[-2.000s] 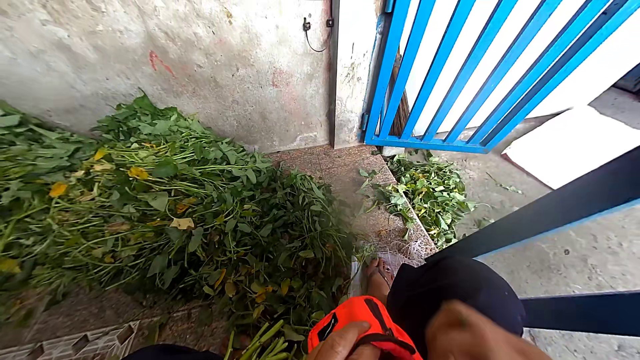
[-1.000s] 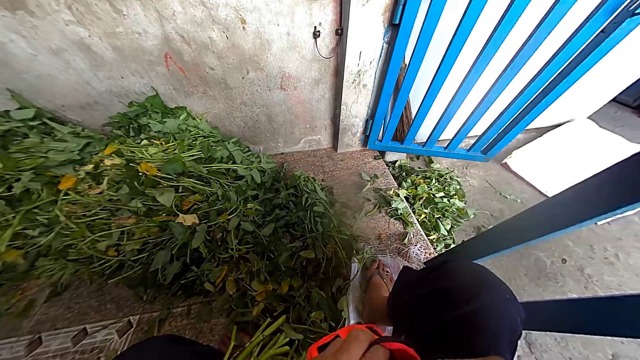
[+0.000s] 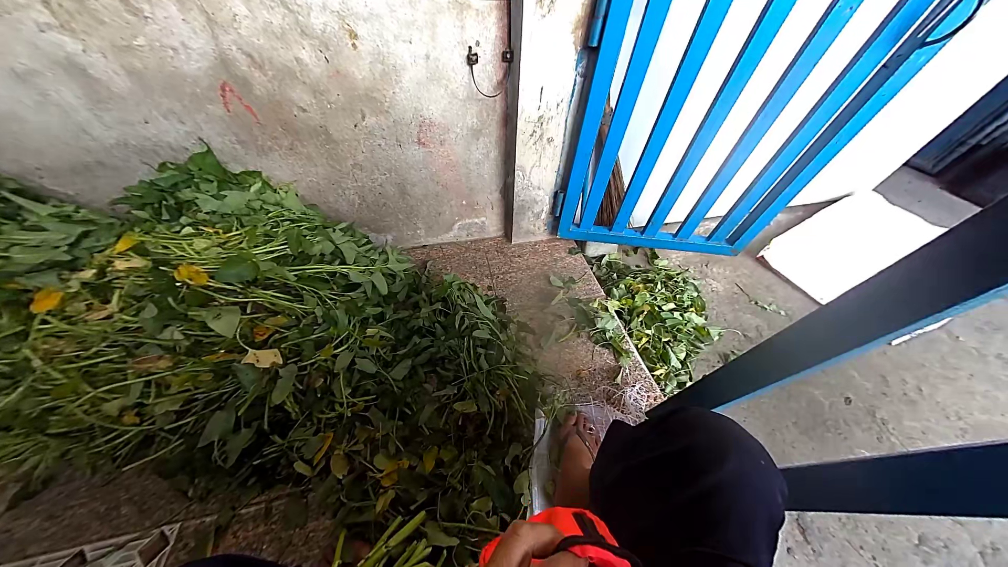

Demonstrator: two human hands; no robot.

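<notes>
At the bottom edge, my left hand (image 3: 521, 543), partly cut off, grips a bright red-orange item (image 3: 579, 529) with a black strap, close beside my dark-clothed knee (image 3: 689, 488). What the item is cannot be told. My right hand cannot be made out. Cut green stems (image 3: 394, 543) lie just left of the held item. A large heap of leafy green stems (image 3: 315, 339), with some yellow leaves, spreads to the left against the wall. My bare foot (image 3: 576, 457) rests beside whitish plastic sheeting (image 3: 542, 465) at the heap's edge.
A smaller pile of leaves (image 3: 657, 315) lies by the step edge, below a blue metal gate (image 3: 650, 240). Dark metal bars (image 3: 898, 480) cross the right side. A white flat sheet (image 3: 850, 240) is on the concrete floor. A stained wall (image 3: 354, 118) stands behind the heap.
Two seconds ago a blurred hand was over my knee; it is gone from there now. The red-orange item dipped lower one second ago and shows more again now.
</notes>
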